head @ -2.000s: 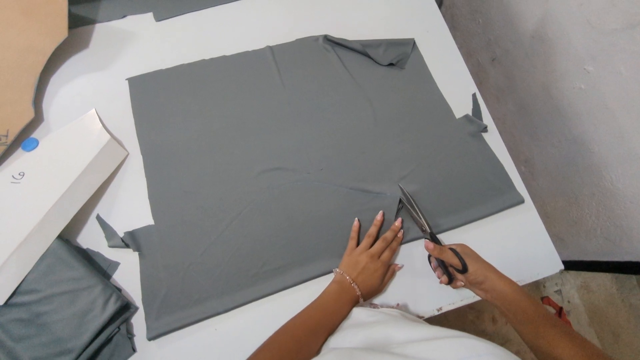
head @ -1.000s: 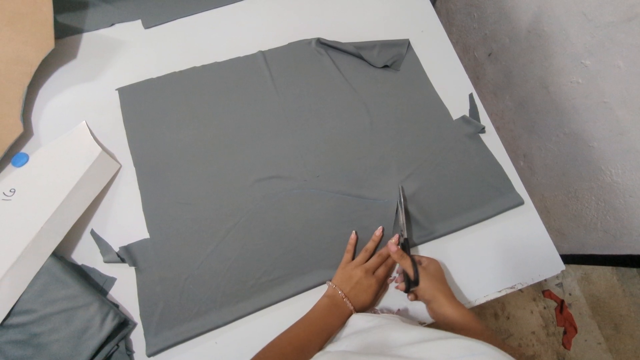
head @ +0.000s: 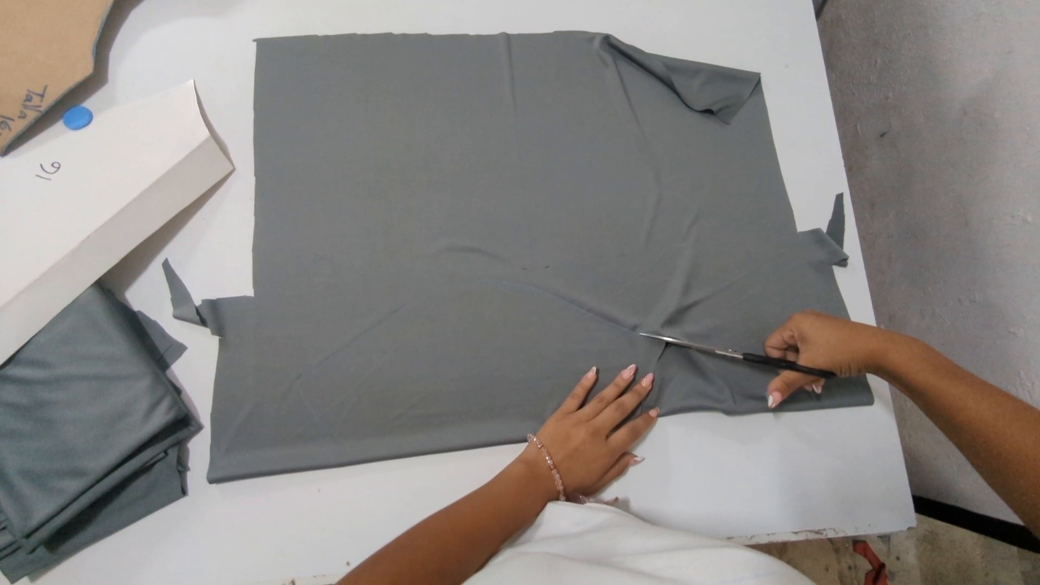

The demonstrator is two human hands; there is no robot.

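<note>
A large sheet of grey fabric (head: 455, 203) lies spread on the white table, with a fold turned over at its top right corner. My left hand (head: 597, 435), with a beaded bracelet at the wrist, rests flat with fingers apart on the fabric's near edge. To its right, my right hand (head: 812, 353) grips the black handles of a pair of scissors (head: 699, 347). The blades point left and lie at a cut that runs up from the near edge, just above my left fingertips. A faint curved line runs across the fabric up and left from the blade tips.
Folded grey fabric (head: 89, 414) lies at the lower left, beside a white paper or card piece (head: 106, 203) bearing writing. A brown card pattern piece (head: 49, 49) and a blue disc (head: 78, 118) are at the upper left. The white table (head: 780, 471) ends near a wall on the right.
The scissors have turned from pointing away from me to pointing left, and my right hand has moved right, away from my left hand. My left hand stays on the fabric's near edge.
</note>
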